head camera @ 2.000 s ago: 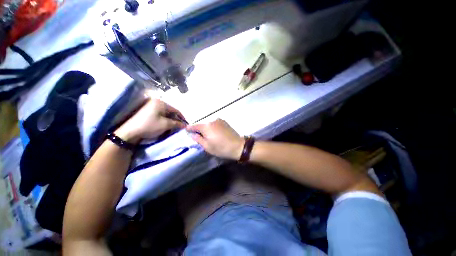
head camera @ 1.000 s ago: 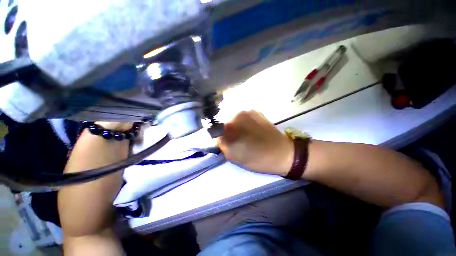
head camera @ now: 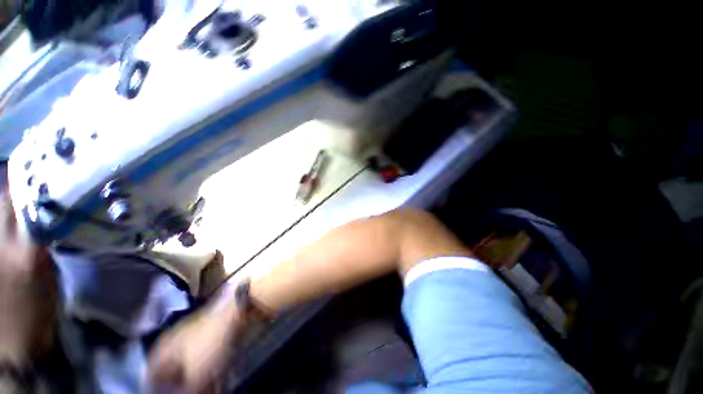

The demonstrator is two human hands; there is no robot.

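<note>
A pale cloth with dark edges (head camera: 116, 296) lies below the needle end of the sewing machine (head camera: 208, 100), at the lower left. My left hand (head camera: 23, 296) is at the left edge, badly blurred and partly cut off, beside the cloth. My right hand (head camera: 193, 350) is low at the cloth's right side, also blurred; its fingers point down and left. Whether either hand grips the cloth cannot be told. A small brownish piece (head camera: 212, 273) shows near the presser foot area.
Snips with red (head camera: 311, 178) lie on the white machine bed. A black block (head camera: 432, 135) with a red round item (head camera: 388, 172) is at the table's right end. A container with yellowish and white items (head camera: 532, 269) stands lower right, below table level.
The view has swung, so the machine lies further left and looks smaller. My right hand has moved from beside the needle down and left. My left hand shows again, at the left edge.
</note>
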